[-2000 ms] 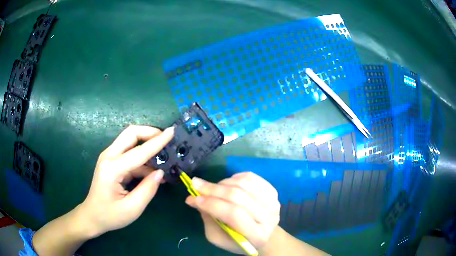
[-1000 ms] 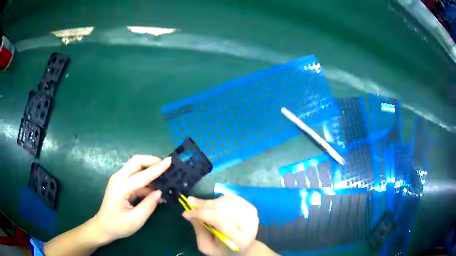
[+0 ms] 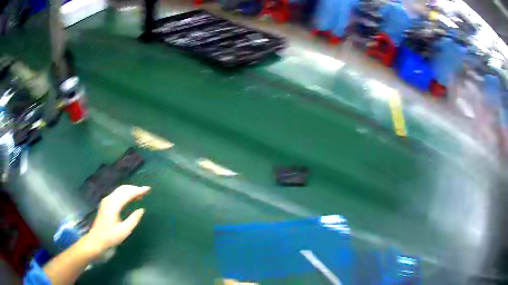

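Note:
The picture is blurred. My left hand is at the lower left, fingers apart and empty, beside a row of black housings on the green bench. A single black housing lies flat on the bench right of centre. The blue sheet is at the bottom centre, with the white tweezers on it, cut off by the lower edge. Only a small skin-coloured bit of my right hand shows at the bottom edge; what it holds is hidden.
A large black tray with shiny contents stands at the far side. Pale scraps and a yellow strip lie on the bench. A red and white can-like object is at the left. People in blue smocks are beyond the bench.
The view has swung up toward the far bench. My left hand has let go of the housing and moved left. A single housing now shows on the bench. My right hand has nearly left the picture.

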